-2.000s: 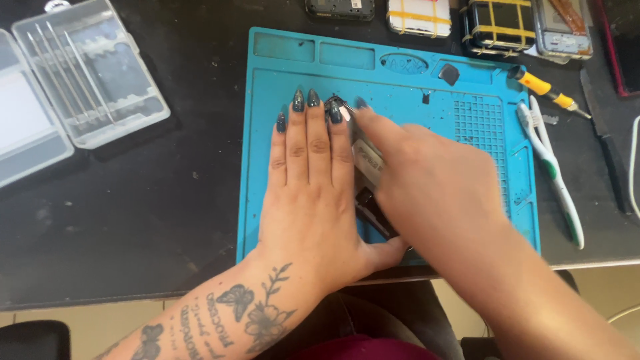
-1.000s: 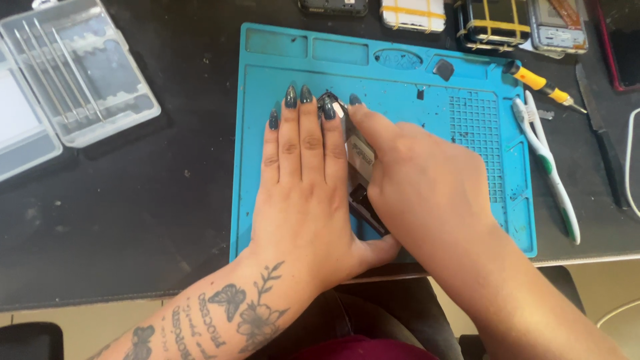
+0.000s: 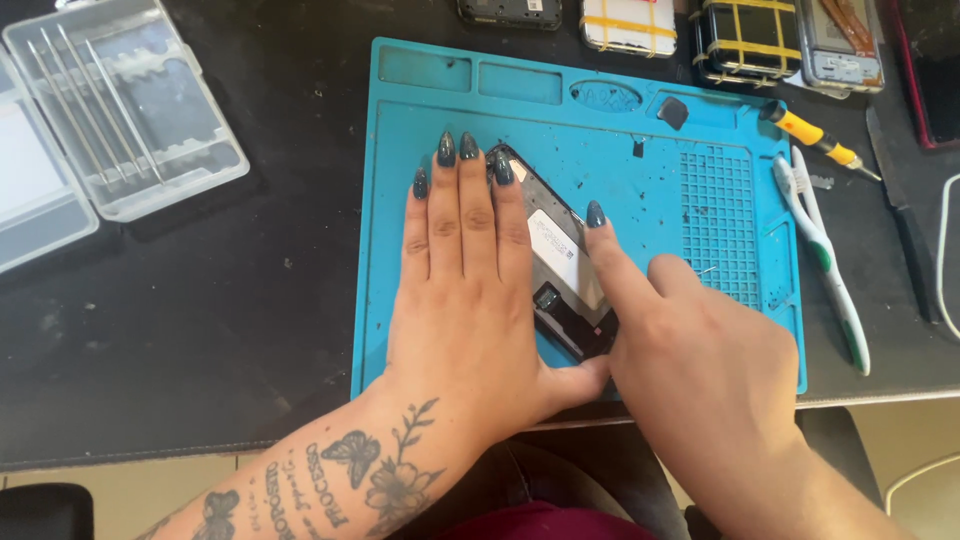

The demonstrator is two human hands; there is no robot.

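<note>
A dark phone part with a white label (image 3: 564,255), seemingly a display assembly or frame, lies tilted on the blue silicone repair mat (image 3: 420,120). My left hand (image 3: 469,300) is laid flat with its fingers extended, covering the part's left side; its thumb reaches the lower end. Over the part's right edge is my right hand (image 3: 690,337), index finger pointing forward and the other fingers curled. Whether those curled fingers hold a small tool is hidden. Small dark crumbs and a black square piece (image 3: 638,148) are scattered on the mat.
Right of the mat lie a yellow-and-black screwdriver (image 3: 814,137), a white-and-green toothbrush (image 3: 829,266) and a knife (image 3: 900,217). Phones bound with yellow bands (image 3: 750,41) stand behind it. An open clear plastic case (image 3: 176,112) with slim metal tools sits at the left.
My right hand has moved down and right from beside my left fingertips, uncovering more of the phone part and its label. My left hand stays flat over it.
</note>
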